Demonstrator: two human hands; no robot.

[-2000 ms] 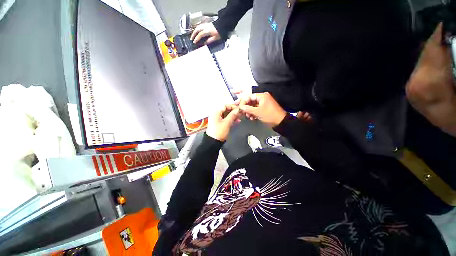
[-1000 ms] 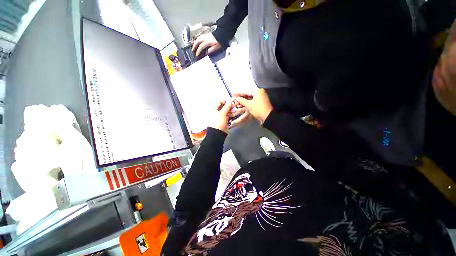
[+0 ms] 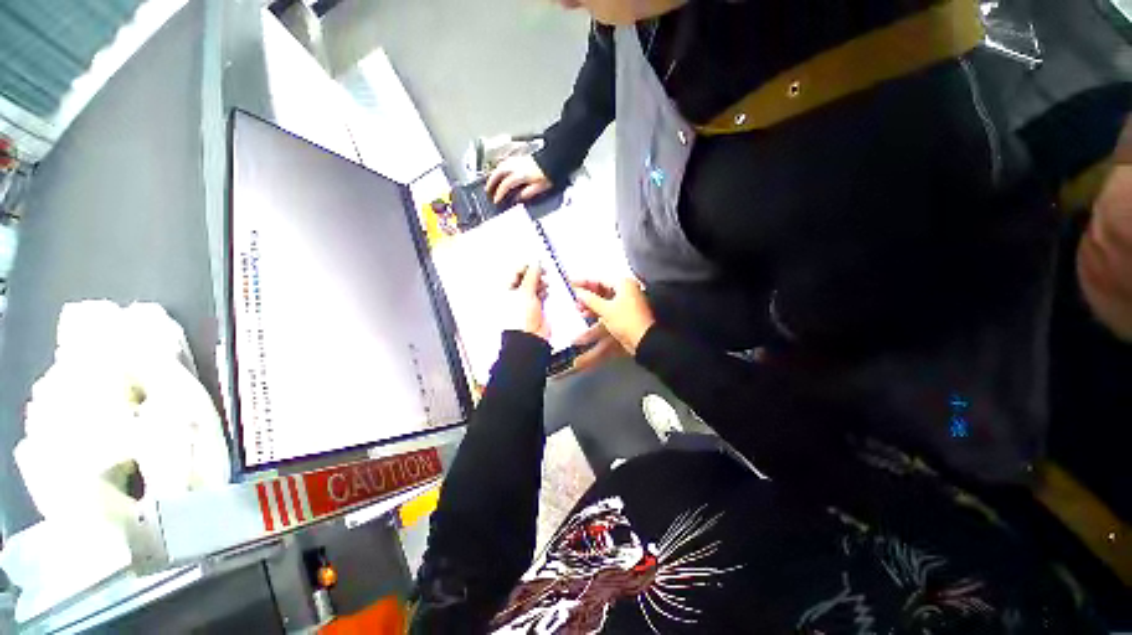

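Observation:
My left hand [image 3: 531,301] is over the white notebook [image 3: 487,275], fingers bent together. My right hand [image 3: 618,313] is to its right, at the notebook's near right edge, with thumb and fingertips close together. A gap separates my two hands. Any small piece between the fingertips is too small and blurred to make out. Part of another hand [image 3: 598,347] shows just below my right hand. The monitor [image 3: 341,304] stands left of the notebook, with rows of small marks on its pale screen.
A person in a grey apron [image 3: 677,186] stands close on the right, one hand [image 3: 518,179] at a dark mouse or keyboard. Another hand [image 3: 1109,254] is at the right rim. Crumpled white material [image 3: 118,409] lies behind the monitor; a red caution label [image 3: 351,488] is below it.
My hands were together at the fingertips and are now apart, the left one over the notebook. The view has shifted, so the scene sits lower in the picture.

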